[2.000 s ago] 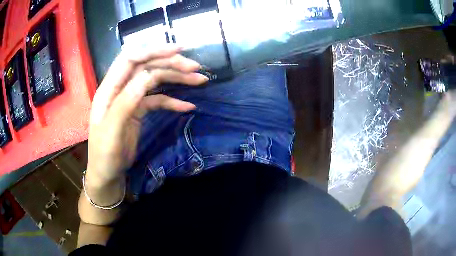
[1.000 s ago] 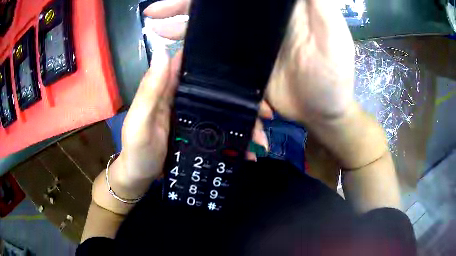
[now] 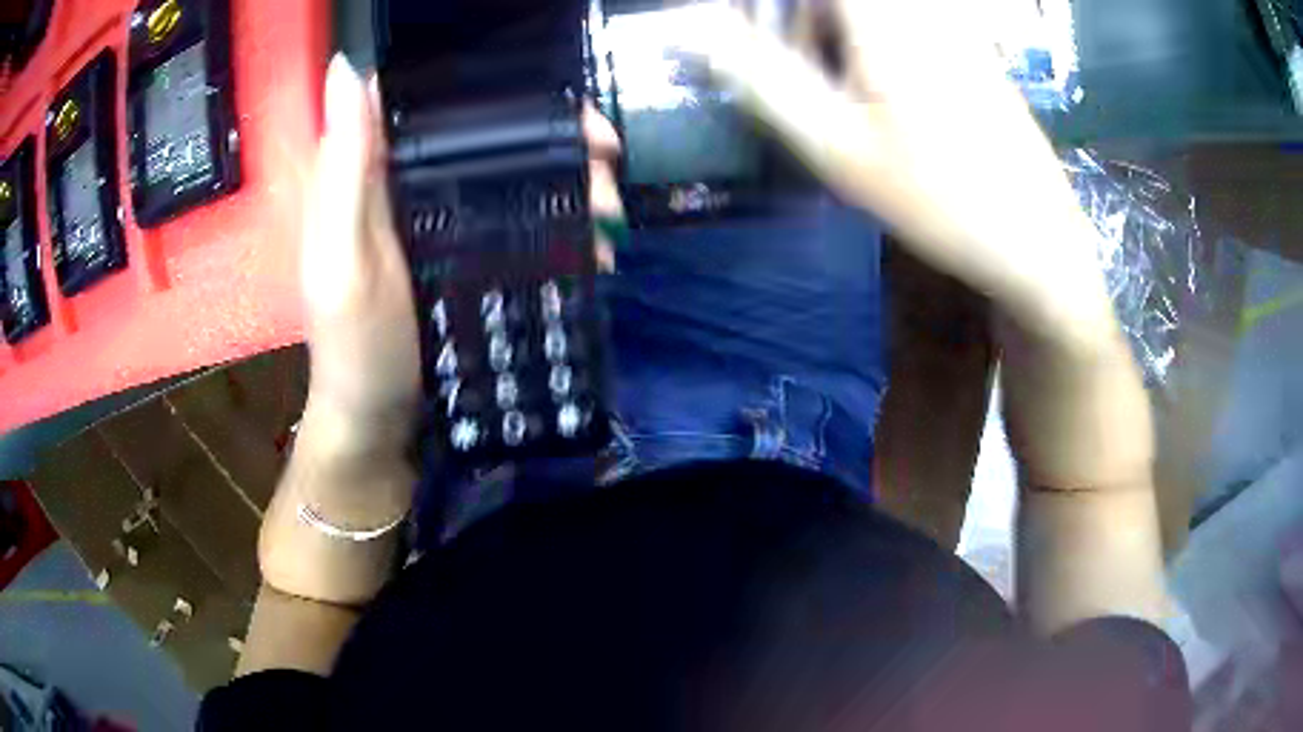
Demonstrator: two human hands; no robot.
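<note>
An open black flip phone (image 3: pixel 500 272) is held upright in my left hand (image 3: pixel 357 258), keypad half toward my lap and screen half cut off by the top edge. My left thumb lies along its left side and fingertips show at its right side. My right hand (image 3: pixel 843 86) is blurred at the top, over the sheet of films (image 3: pixel 686 143) on the bench; its fingers are too blurred to tell whether they hold anything. The sheet has a pale window with a black frame.
A red foam tray (image 3: pixel 257 272) with closed phones (image 3: pixel 182 115) is at the left on the dark green bench (image 3: pixel 1172 72). Glittering waste film (image 3: pixel 1143 243) lies at the right, partly behind my right forearm. Brown cardboard (image 3: pixel 193 501) is at lower left.
My right hand has let go of the phone and moved up over the film sheet. My left hand has carried the phone left and up. The film sheet is more visible now.
</note>
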